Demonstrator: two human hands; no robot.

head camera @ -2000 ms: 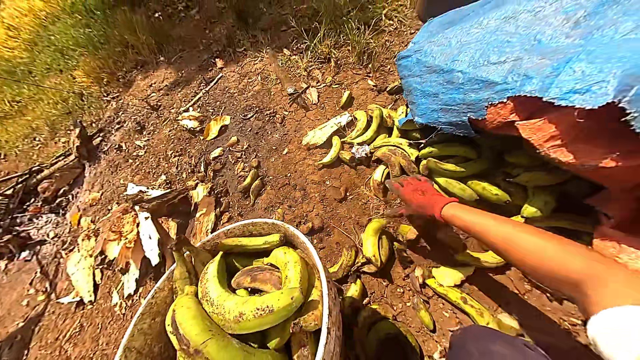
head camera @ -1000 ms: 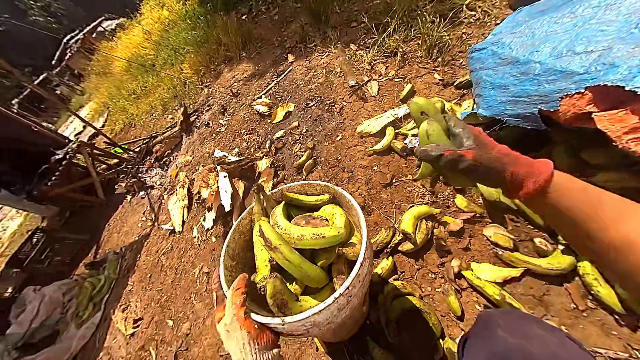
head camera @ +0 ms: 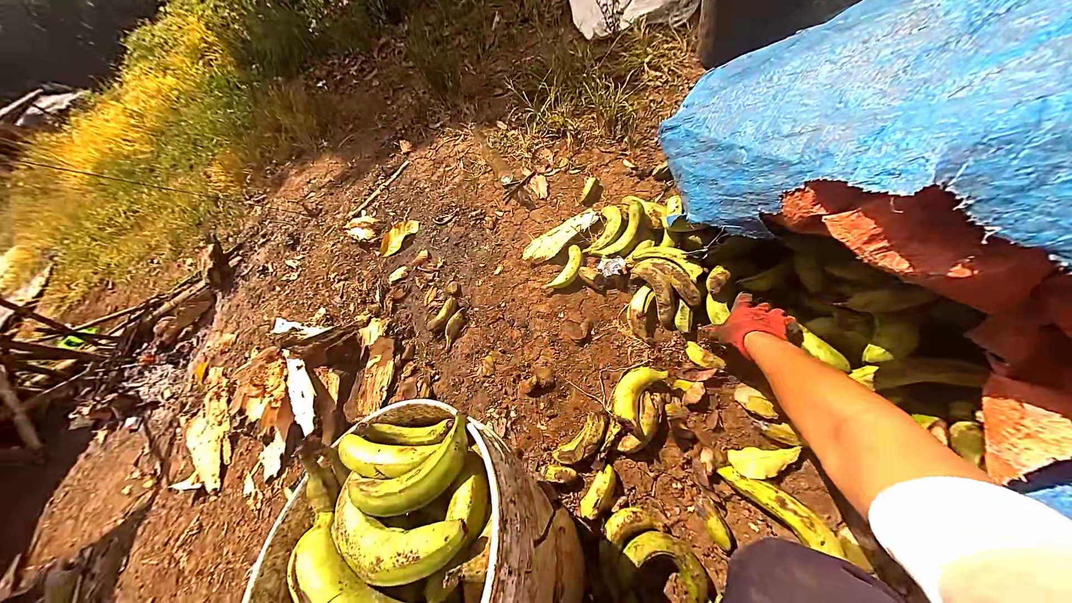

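Note:
My right hand (head camera: 749, 325), in a red and dark work glove, reaches down to the near edge of a pile of green plantains (head camera: 825, 347) under a blue tarp (head camera: 837, 109). Its fingers are partly hidden, so its grip cannot be made out. To its left on the soil lies a bunch of browned plantains (head camera: 666, 280). A dirty white bucket (head camera: 536, 519) at the bottom centre holds several green-yellow plantains (head camera: 398, 548). My left hand is out of the frame.
Loose plantains (head camera: 632, 398) and peel pieces lie between the bucket and the pile. Dry bark scraps (head camera: 209, 435) and sticks (head camera: 142, 310) are at the left. Grass (head camera: 142, 159) grows at the upper left. My dark-clothed knee (head camera: 796, 574) is at the bottom edge.
A second ago my right hand held green plantains up and my left hand was at the bucket's rim. Now the right hand is down at the pile, and more plantains fill the bucket.

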